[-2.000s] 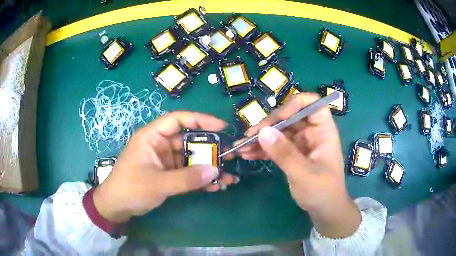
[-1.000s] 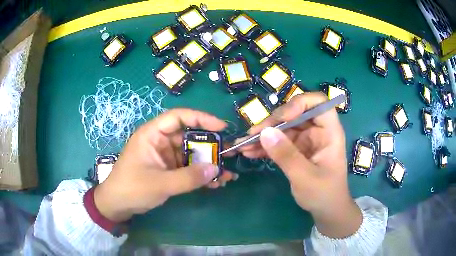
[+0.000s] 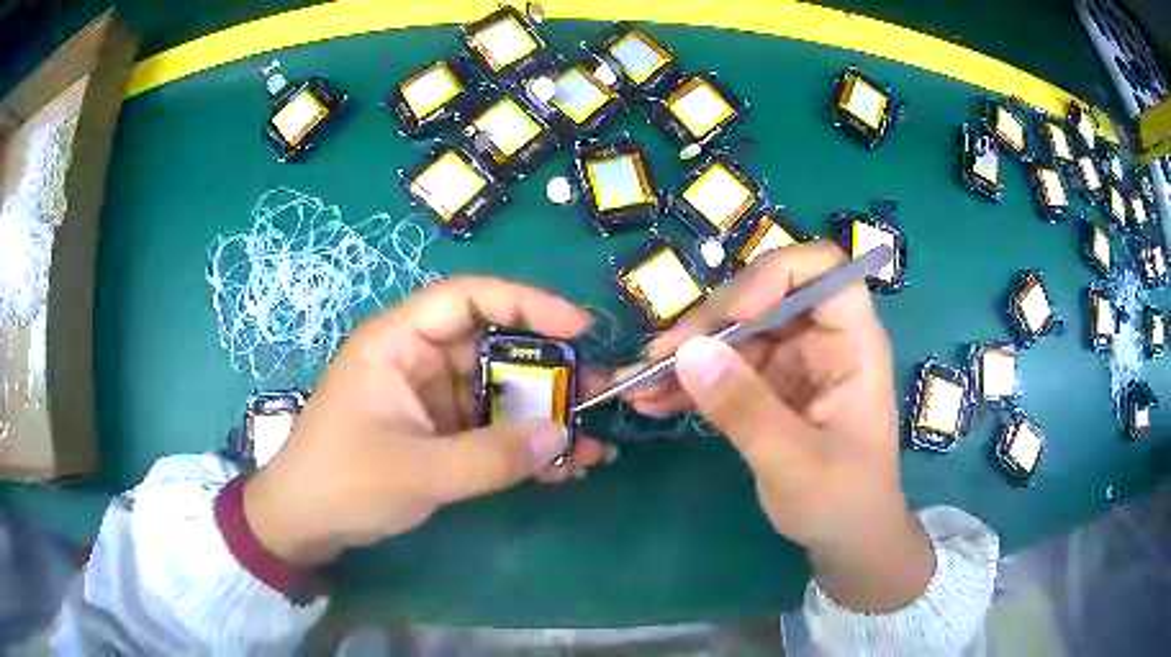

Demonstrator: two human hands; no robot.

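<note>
My left hand (image 3: 398,417) holds a black rounded-square watch body (image 3: 527,385) face up, with the thumb across its lower part. A pale rectangle with a yellow-orange border shows inside it. My right hand (image 3: 803,398) holds silver-grey tweezers (image 3: 771,317), their tip at the right edge of the body. Whether the tip grips a ring there is too small to tell. Thin pale sealing rings (image 3: 668,421) lie on the green mat between the hands, partly hidden by my right hand.
Several watch bodies (image 3: 618,182) lie on the mat beyond the hands, and more at the right. A tangled heap of pale rings (image 3: 302,285) lies left of centre. A brown cardboard box (image 3: 80,270) stands at the left. Yellow tape (image 3: 719,18) crosses the back.
The tweezer tip has moved slightly down along the body's right edge. The bench items have shifted slightly in the picture. Both hands keep their hold.
</note>
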